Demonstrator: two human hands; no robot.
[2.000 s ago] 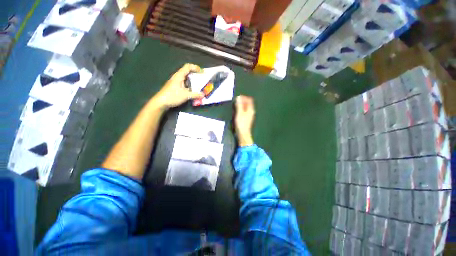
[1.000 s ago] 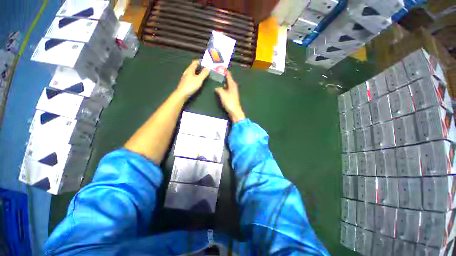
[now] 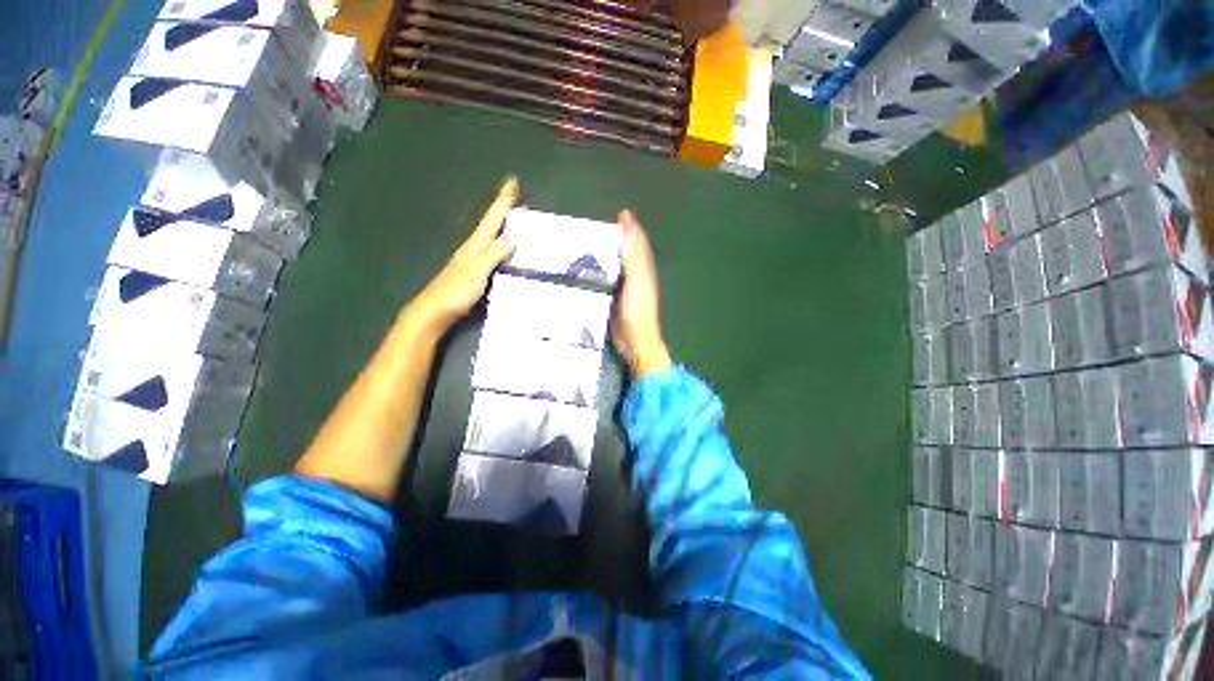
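Observation:
A white phone box (image 3: 565, 245) is between my two hands at the far end of a row, with a dark angular shape on its face. The row of boxes (image 3: 535, 374) runs from it towards my body, white-grey faces up, set edge to edge. My left hand (image 3: 469, 266) is against the left end of the far box, thumb at its edge and fingers pointing forward. My right hand (image 3: 638, 290) lies along its right end. Any fingertips behind the box are hidden.
A stepped left-hand stack (image 3: 167, 299) stands at the table's left. A large right-hand stack (image 3: 1052, 426) stands on the right. The roller outfeed (image 3: 539, 67) with orange-yellow brackets (image 3: 720, 96) is at the far edge. More boxes and another person's blue sleeve (image 3: 1161, 40) are at the upper right.
The held box has come back from near the rollers to the row's far end, now with its pale side up. My hands have moved to its two ends. A blue sleeve has appeared at the upper right.

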